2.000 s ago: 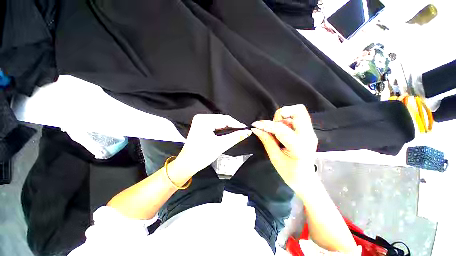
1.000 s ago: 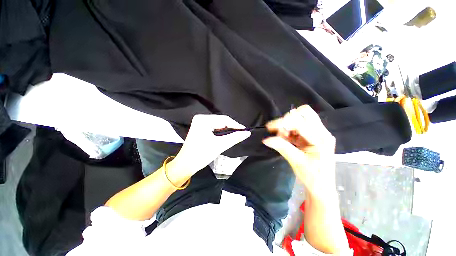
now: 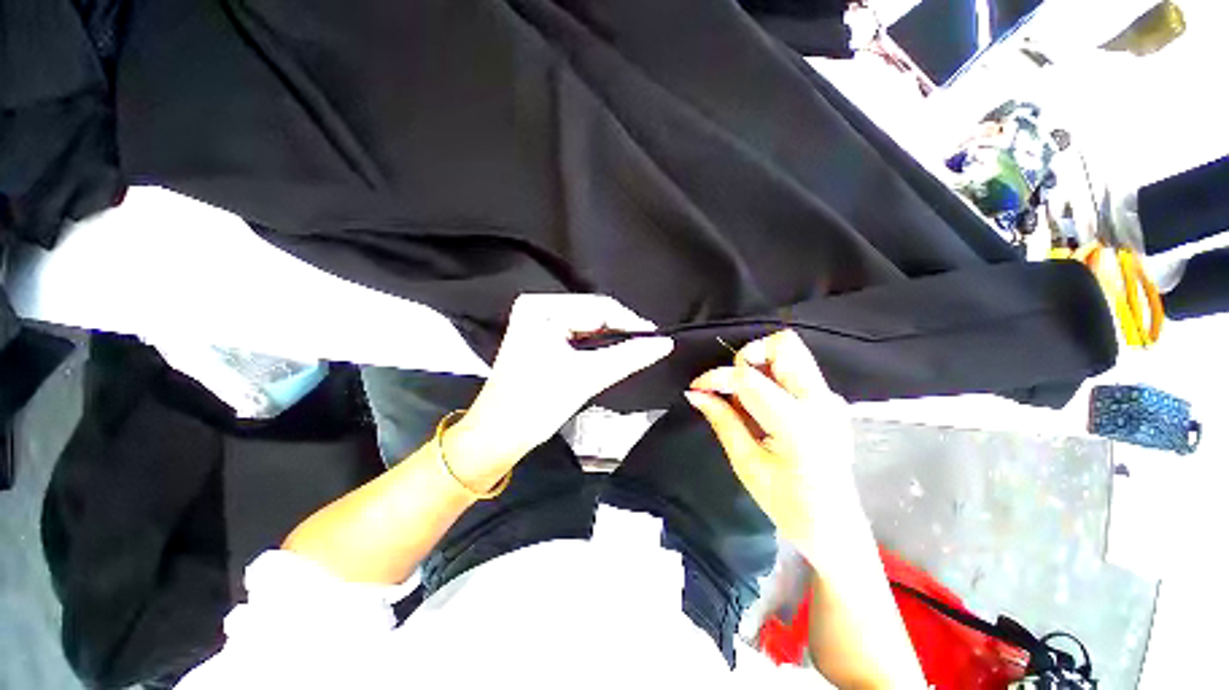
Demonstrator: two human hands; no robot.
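A large smooth black garment (image 3: 458, 148) lies across the table, with its folded hem band (image 3: 964, 317) along the near edge. My left hand (image 3: 559, 371), with a yellow bangle on the wrist, pinches the hem between thumb and fingers. My right hand (image 3: 775, 425) is just right of it, over the hem, with its fingertips drawn together. A tiny thin glint, apparently the needle (image 3: 727, 347), shows at the right fingertips. No thread can be made out.
Orange scissors handles (image 3: 1132, 294), black thread cones (image 3: 1189, 209), a blue patterned box (image 3: 1143, 417), a multicoloured clump (image 3: 1000, 173) and a dark phone (image 3: 954, 34) lie at right. A red stool (image 3: 943, 644) stands below. Dark cloth (image 3: 142, 526) hangs at left.
My right hand has moved from the left fingertips out to the right, then back and slightly down beside the hem. My left hand still pinches the cloth.
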